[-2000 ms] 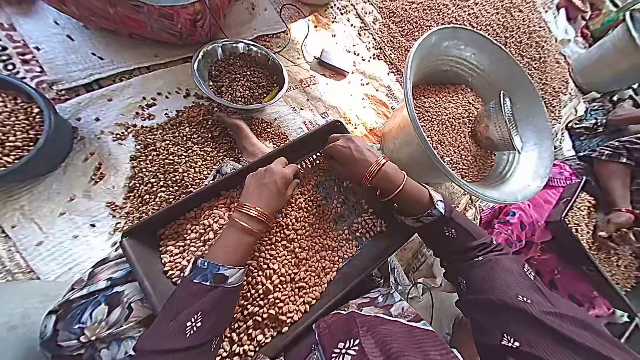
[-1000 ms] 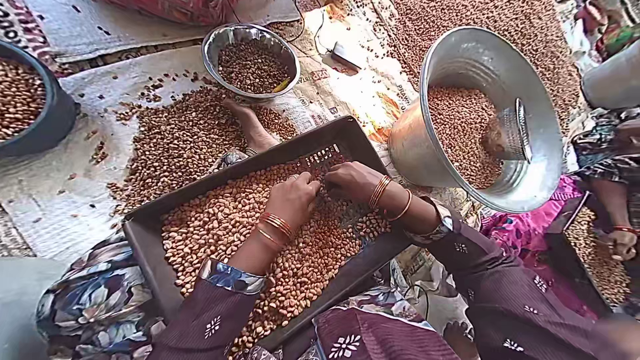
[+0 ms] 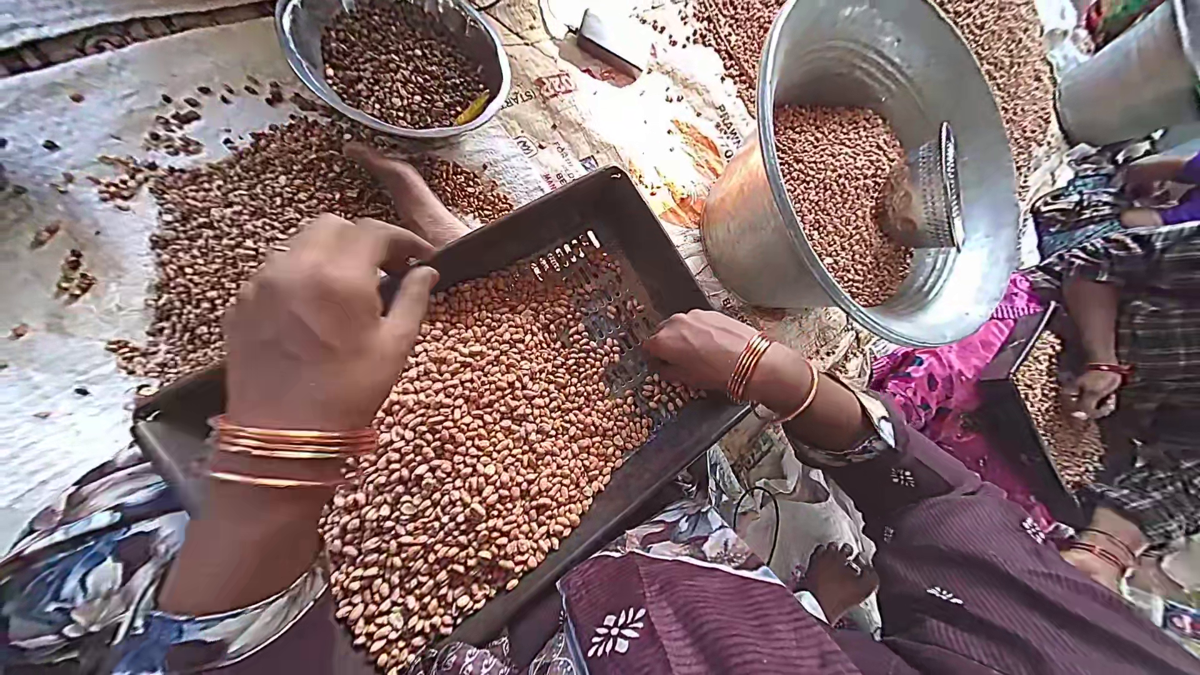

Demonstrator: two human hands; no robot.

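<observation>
A dark rectangular tray lies tilted across my lap, with reddish-tan peanut-like kernels heaped over most of it. At its upper right end a perforated patch shows between the kernels. My left hand, blurred, is raised over the tray's far left edge; its thumb and forefinger nearly meet, with a small dark bit seemingly between them. My right hand rests with curled fingers on the kernels beside the perforated patch; its fingertips are hidden, so what it holds cannot be told.
A metal bucket of kernels with a perforated metal scoop stands at upper right. A steel bowl of darker kernels sits beyond a loose pile on sacking. A bare foot touches the pile. A co-worker's hand is over another tray.
My left hand has moved from the kernels near my right hand, left to the tray's far edge. My right hand has shifted toward the tray's right end. More of the perforated patch shows.
</observation>
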